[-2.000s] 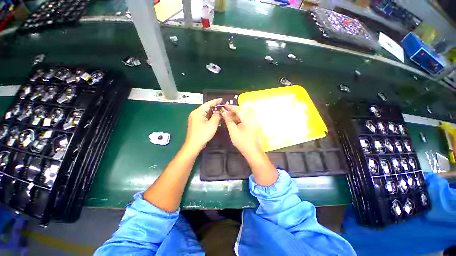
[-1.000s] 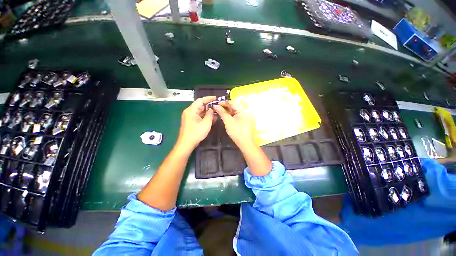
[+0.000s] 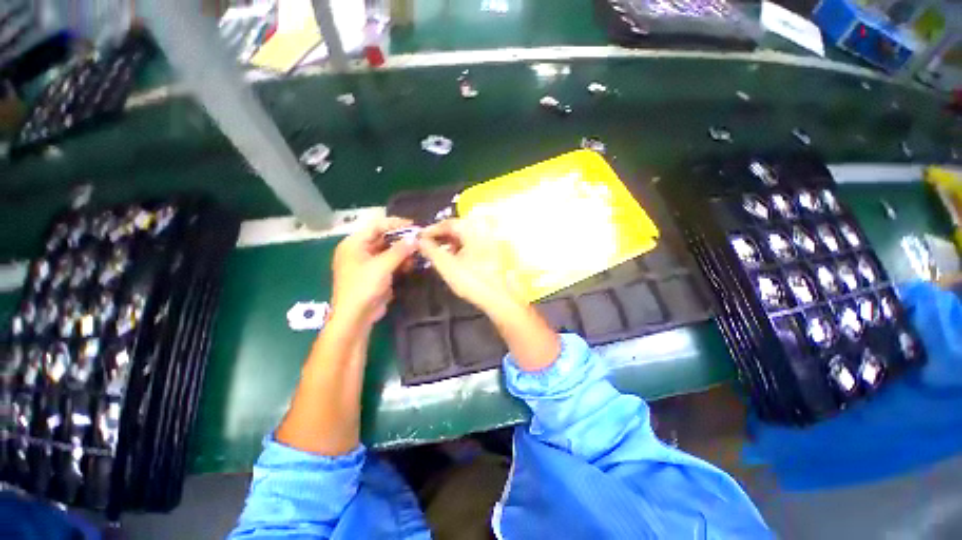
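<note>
My left hand [image 3: 364, 276] holds a small dark and silver watch housing [image 3: 403, 234] in its fingertips, at the left edge of the yellow tray. My right hand [image 3: 473, 264] has its fingertips against the same unit; whether they grip it or a small part is hidden and blurred. The yellow plastic tray [image 3: 639, 234], heaped with bright white pieces, lies on the black blister tray [image 3: 427, 350], whose near pockets are empty. A pale plate [image 3: 308, 315] with a centre mark lies on the green bench left of my hands.
Stacked blister trays [image 3: 69, 364] full of shiny units stand at left, with another filled stack [image 3: 786, 248] at right. A grey metal post [image 3: 237, 116] rises beyond the bench. Small units [image 3: 436, 145] are scattered on the dark green conveyor. A blue sleeve [image 3: 928, 338] shows at right.
The camera view has turned, and the scene looks tilted. My left hand is more upright and the housing is turned in my fingertips. The yellow tray remains on the black tray.
</note>
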